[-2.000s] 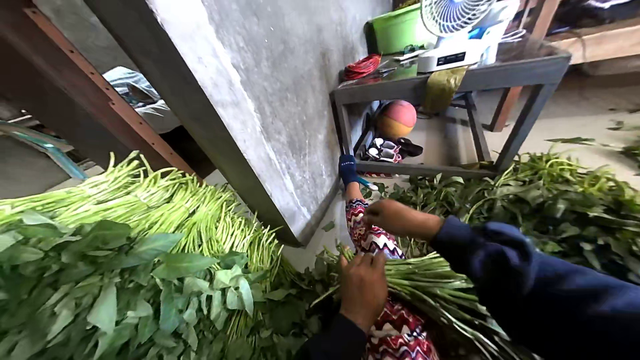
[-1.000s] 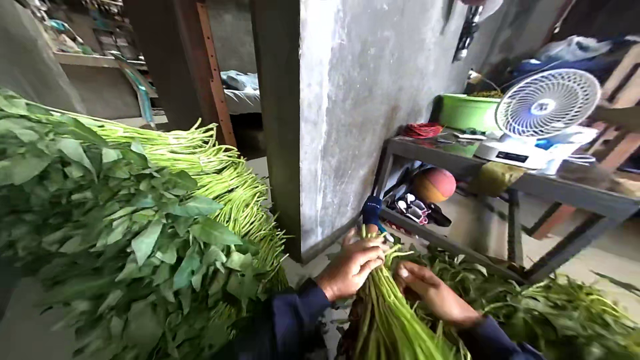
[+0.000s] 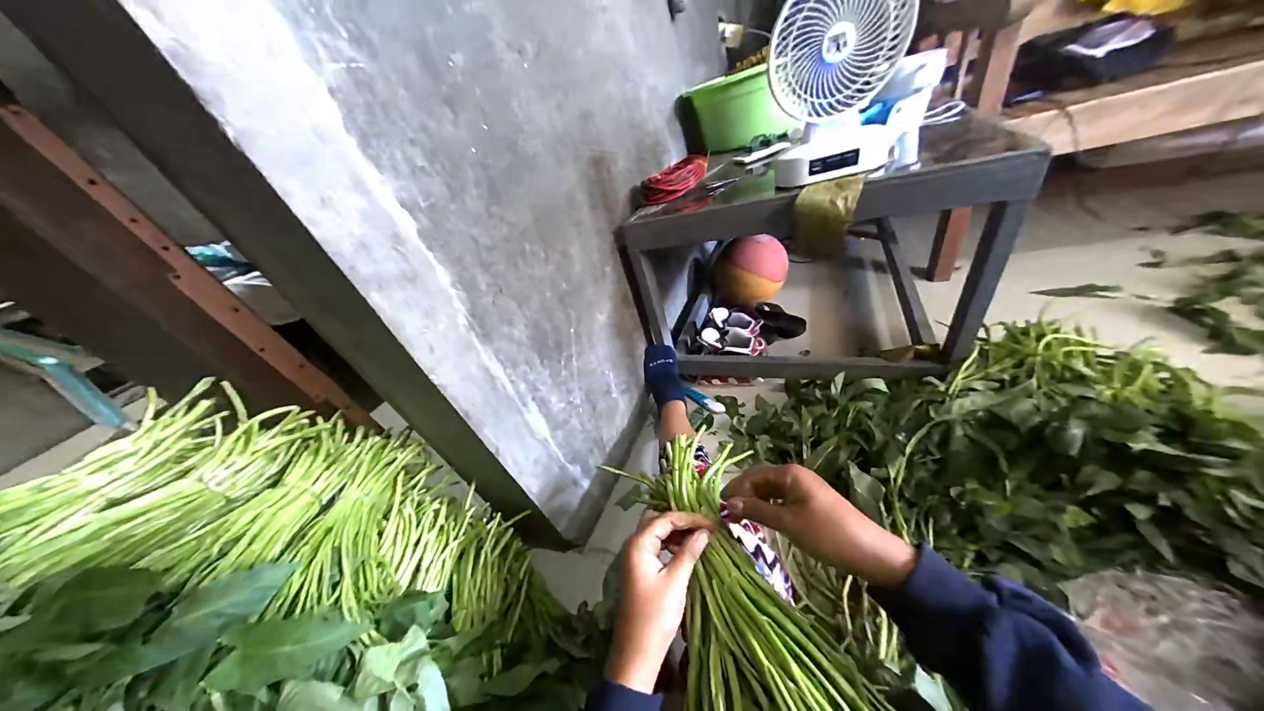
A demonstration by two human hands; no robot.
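Note:
A bundle of long green vegetable stems [image 3: 741, 612] lies over the person's lap, its cut ends pointing toward a leg in a dark blue sock [image 3: 662, 373]. My left hand [image 3: 664, 573] is on the bundle's left side near the cut ends, thumb and fingers pinched together against the stems. At the right side, my right hand [image 3: 790, 509] has its thumb and forefinger close together by the stems; whether something thin is between them cannot be told. Patterned cloth [image 3: 765, 558] shows beside the stems.
A large pile of leafy stems [image 3: 326, 513] fills the left; loose greens [image 3: 1037, 454] cover the floor at right. Ahead stand a concrete wall [image 3: 494, 197] and a grey table [image 3: 928, 188] with a white fan [image 3: 839, 59], green tub [image 3: 741, 109] and red cord [image 3: 674, 180]. A ball [image 3: 752, 269] sits beneath.
Two seconds ago the bundle lay slanting to the lower right under my hands; now its cut ends stand up between them. The view has swung right and back.

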